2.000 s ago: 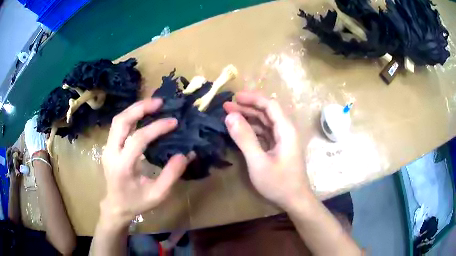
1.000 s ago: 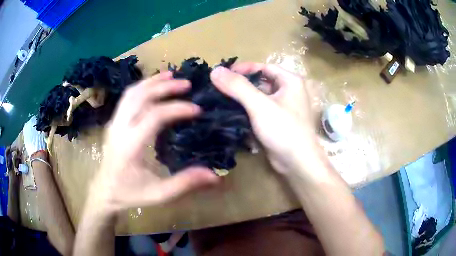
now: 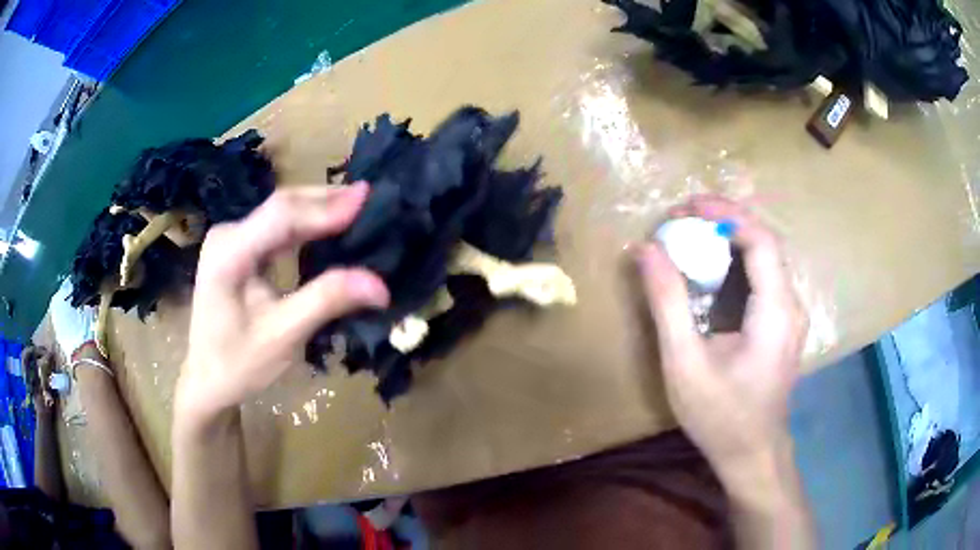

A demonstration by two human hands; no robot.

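Note:
A black ruffled piece (image 3: 414, 215) with jagged edges lies on the brown bench in front of me. A beige limb (image 3: 527, 281) pokes out to its right and a short beige end piece (image 3: 408, 333) shows at its lower edge. My left hand (image 3: 285, 279) is at the left side of the piece, thumb and forefinger apart and against or just over it; whether it grips is unclear. My right hand (image 3: 725, 312) has its fingers around the white glue bottle (image 3: 696, 251) with the blue tip, at the right.
Another black bundle with beige limbs (image 3: 199, 177) lies at left, beside another worker's arm (image 3: 118, 440). A large black bundle (image 3: 860, 43) and a small dark brown bar (image 3: 829, 116) lie at upper right. A green belt (image 3: 247, 64) runs behind; a green tray (image 3: 913, 397) is at lower right.
The black piece has been turned, so its limb now points right. My right hand has left it and moved right to the glue bottle. My left hand has stayed at the piece's left side.

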